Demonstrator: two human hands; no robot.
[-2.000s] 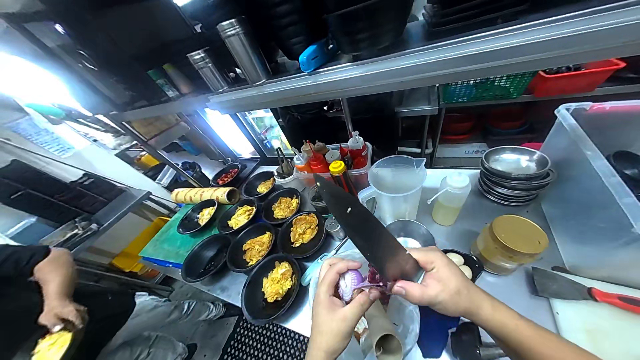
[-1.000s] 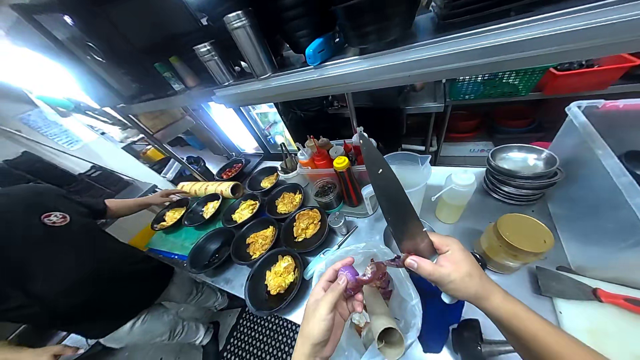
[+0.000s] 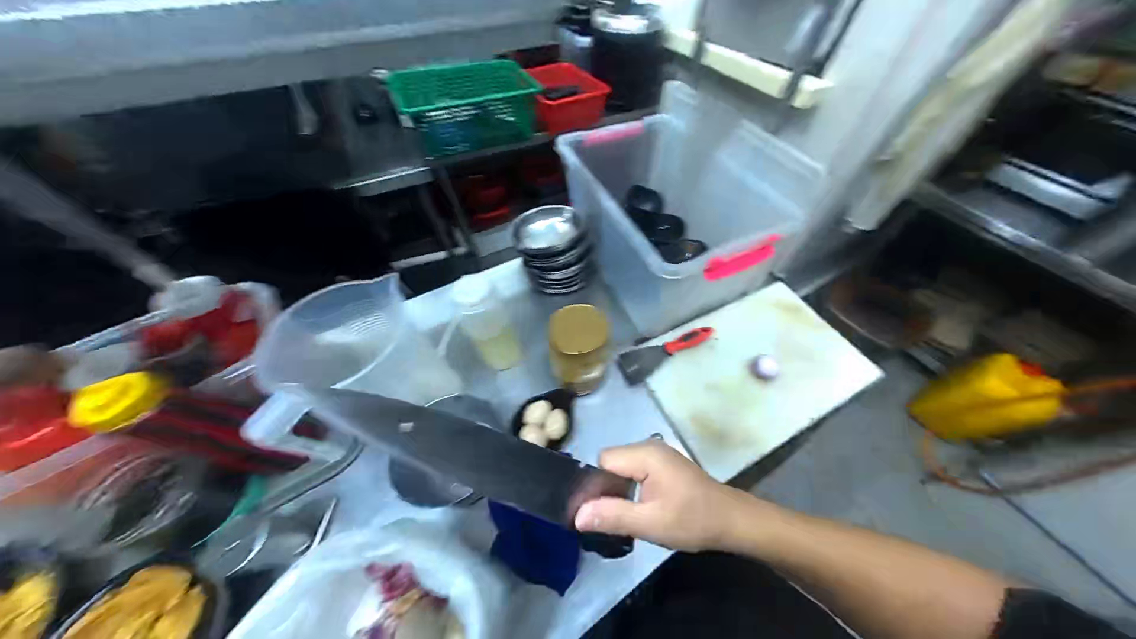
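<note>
My right hand (image 3: 657, 497) grips the dark handle of a wide-bladed kitchen knife (image 3: 453, 444), whose blade points left across the counter toward a clear plastic jug (image 3: 337, 342). My left hand is out of view. A peeled onion (image 3: 764, 366) lies on the white cutting board (image 3: 803, 390) at the right. Beside the board's left edge is a scraper (image 3: 643, 359) with a red and black handle. Purple onion skins (image 3: 395, 581) lie in a white plastic bag (image 3: 479, 568) at the bottom. Below the blade is a blue cloth (image 3: 537, 546).
A small black dish (image 3: 568, 399) holds several pale round items near a gold-lidded jar (image 3: 579, 346) and a squeeze bottle (image 3: 488, 324). Stacked metal bowls (image 3: 548, 235) stand beside a large clear bin (image 3: 719, 266). Sauce bottles (image 3: 120, 399) and bowls of food (image 3: 142, 608) are at left.
The view has swung far to the right. My left hand, earlier holding a purple onion beside the knife, has left view. My right hand still holds the knife. An onion now shows on the board.
</note>
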